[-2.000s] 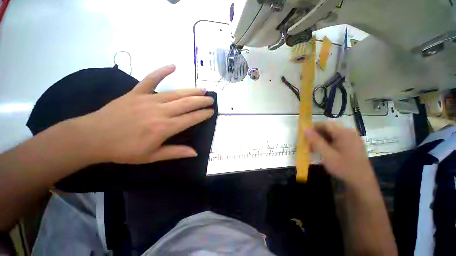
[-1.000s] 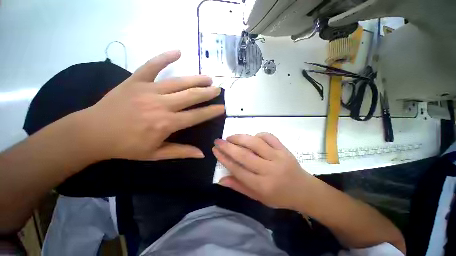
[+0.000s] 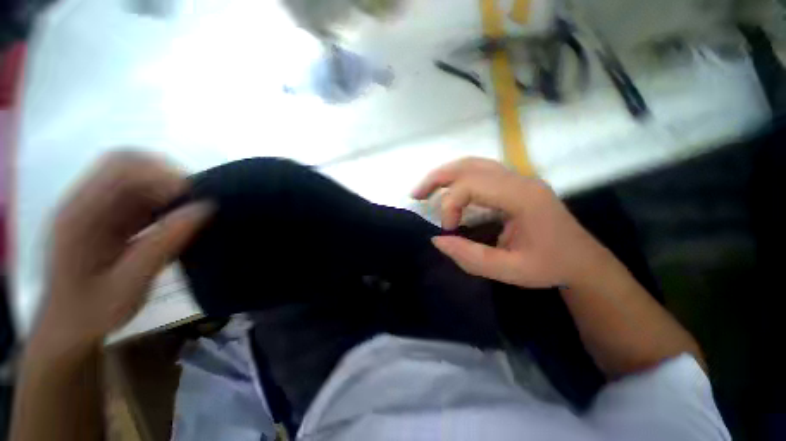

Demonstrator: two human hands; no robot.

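Note:
The black cut panel (image 3: 284, 232) hangs between my hands over the front edge of the white table. My left hand (image 3: 121, 232) is blurred and holds the panel's left end, thumb and fingers closed on the cloth. My right hand (image 3: 508, 224) pinches the panel's right end between thumb and index finger. The picture is blurred, so the cloth's edges are hard to tell.
The needle area (image 3: 345, 76) is blurred at the top. A yellow strip (image 3: 509, 112) lies right of it, with black-handled scissors (image 3: 569, 65), a small dark tool (image 3: 459, 74) and a straight black handle (image 3: 626, 89). A red edge (image 3: 10, 77) shows far left.
My left hand has moved left from lying flat on the panel and now grips it. My right hand has risen to the panel's right end. The panel is lifted, and the view has shifted and blurred.

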